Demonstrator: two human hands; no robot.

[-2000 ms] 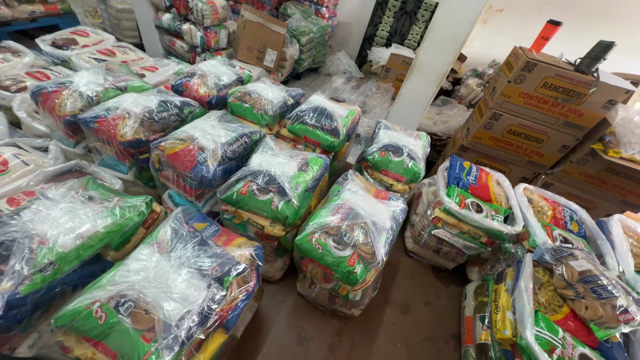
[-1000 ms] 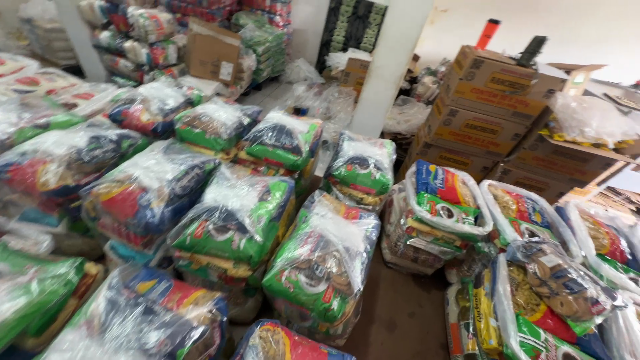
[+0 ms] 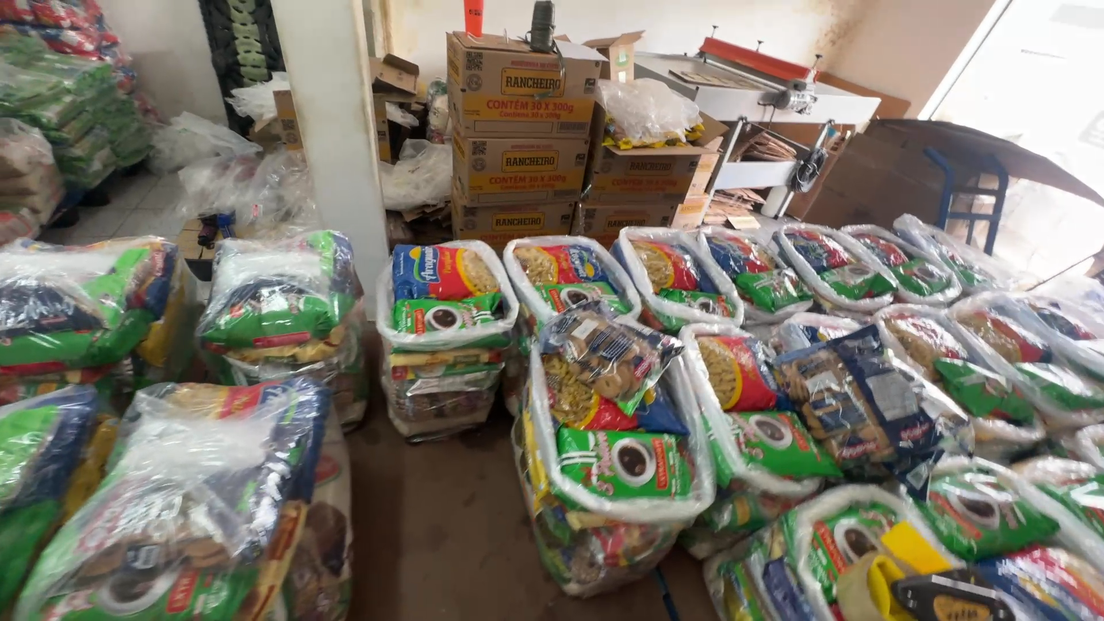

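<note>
Neither of my hands is in view. Open clear plastic bags of groceries stand in rows at the centre and right; one near bag (image 3: 617,509) holds pasta packs and a green coffee pack (image 3: 625,463). A packet of biscuits (image 3: 608,354) lies across its back edge. Another dark blue biscuit packet (image 3: 862,401) rests over the bags to its right. At the lower right edge, a black tool with a yellow part (image 3: 957,595) lies on the bags; its kind is unclear. On the left stand closed, wrapped grocery bundles (image 3: 207,483).
Brown floor (image 3: 440,509) shows between the left and right groups. Behind stand a white pillar (image 3: 332,147), stacked cardboard cartons (image 3: 522,164), a machine table with a red bar (image 3: 759,82) and a blue hand truck (image 3: 970,194). Loose plastic (image 3: 250,185) lies at the back left.
The view has swung well to the right, bringing in more open bags, the machine table and the hand truck. No hand shows in any frame.
</note>
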